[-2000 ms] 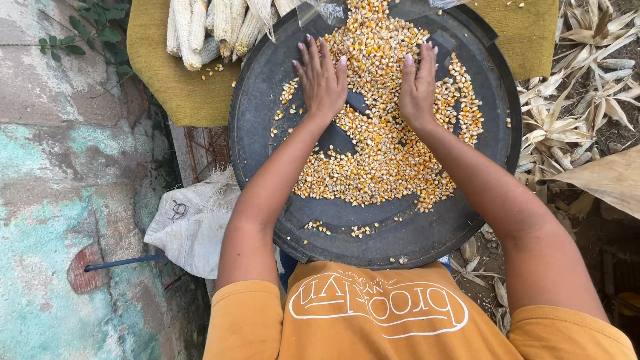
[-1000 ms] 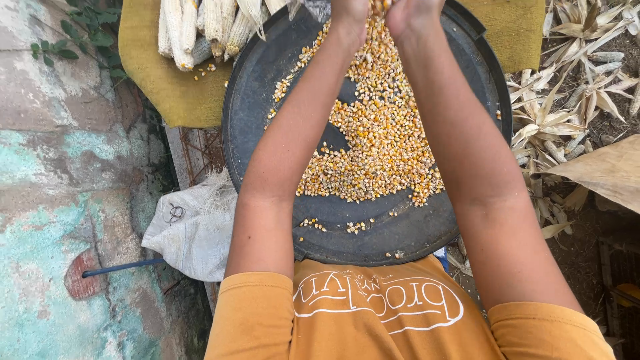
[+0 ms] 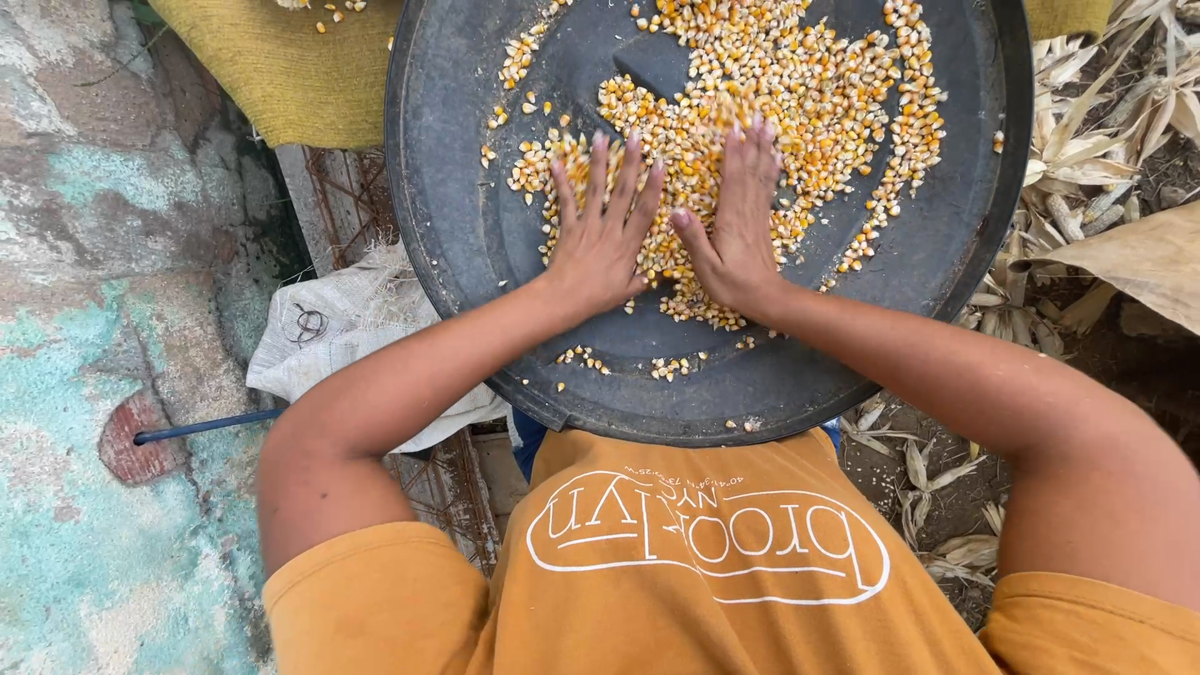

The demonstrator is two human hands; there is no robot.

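Note:
A round, shallow black tray (image 3: 450, 225) rests at the front of my body, with loose yellow and white corn kernels (image 3: 825, 103) spread over its middle. My left hand (image 3: 602, 225) lies palm down on the near left part of the kernels, fingers apart. Beside it, my right hand (image 3: 739, 220) is also palm down on the kernels, its thumb spread toward the left hand. Neither hand grips anything. Some kernels by the fingertips are blurred. A thin curved line of kernels runs along the right side, and small clusters lie near the tray's near edge.
Mustard-coloured cloth (image 3: 291, 84) lies beyond the tray at upper left, with a few kernels on it. A white woven sack (image 3: 337, 319) is beside the tray. The weathered wall (image 3: 84, 375) with a blue rod (image 3: 211, 425) stands left. Dry corn husks (image 3: 1078, 141) cover ground at right.
Both hands were at the far part of the tray one second ago and are now nearer my body, flat on the kernels. The view has shifted, and the corn cobs seen earlier are mostly out of frame.

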